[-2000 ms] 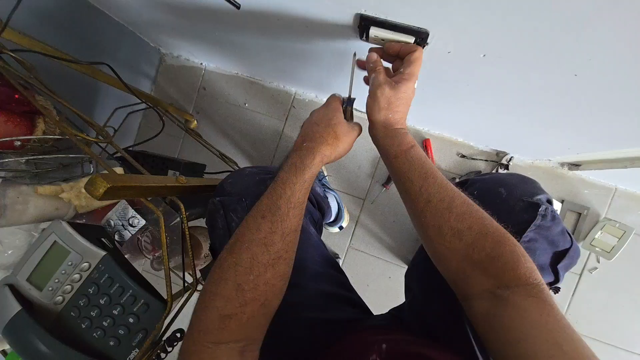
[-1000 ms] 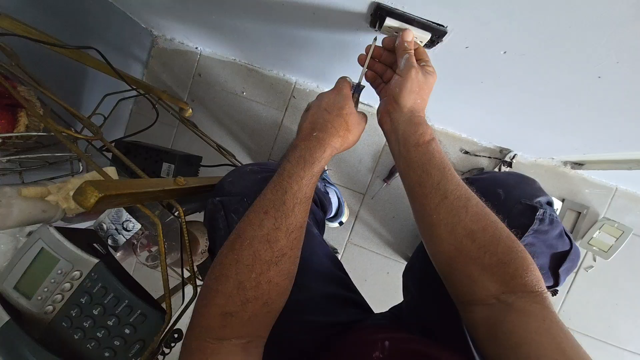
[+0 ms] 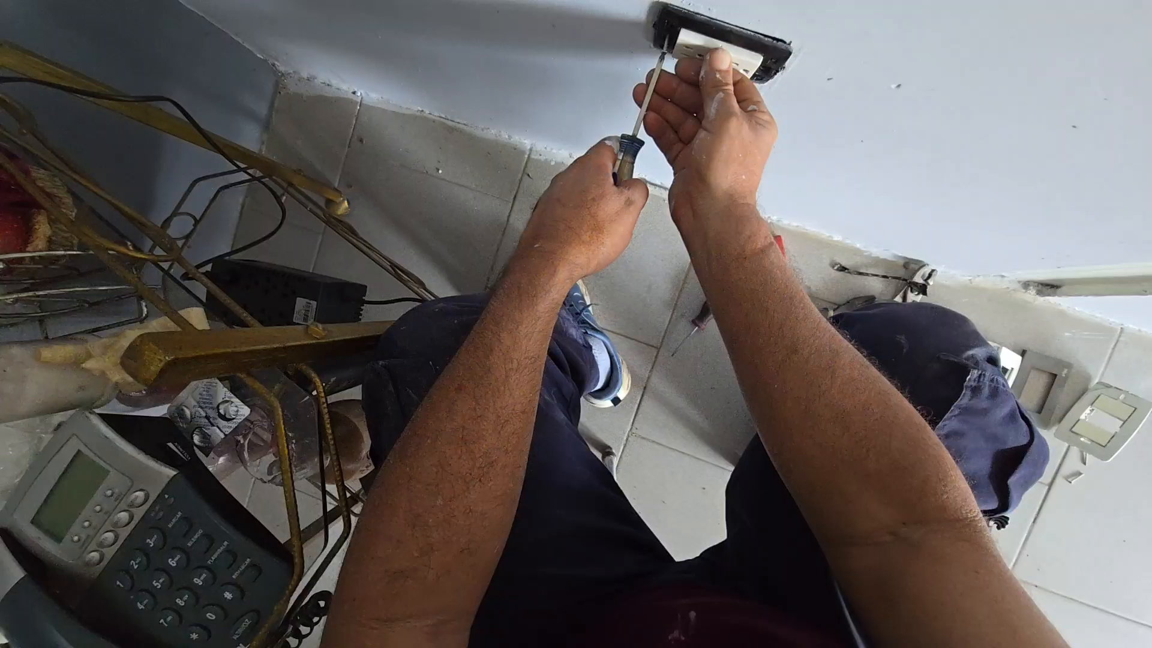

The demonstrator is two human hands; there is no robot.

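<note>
My left hand [image 3: 589, 211] is closed around the handle of a screwdriver [image 3: 629, 148]. The shaft points up to the left end of a black outlet frame [image 3: 765, 49] set in the pale wall; the tip seems to be at the frame's edge. My right hand [image 3: 720, 126] is at the white outlet insert [image 3: 691, 43] in that frame, its thumb and fingers on the insert's lower side. Part of the insert is hidden behind those fingers. A second screwdriver [image 3: 698, 322] lies on the tiled floor, partly behind my right forearm.
A desk telephone [image 3: 180, 549], a black power unit [image 3: 286, 292] and a brass-coloured metal frame [image 3: 261, 346] are at the left. Two wall plates, one a grey frame [image 3: 1042, 387] and one with pale inserts [image 3: 1103, 421], lie on the floor at the right. Wires [image 3: 913, 277] emerge near the wall base.
The screwdriver in my left hand has moved up toward the left end of the outlet frame. My right hand stays at the white insert.
</note>
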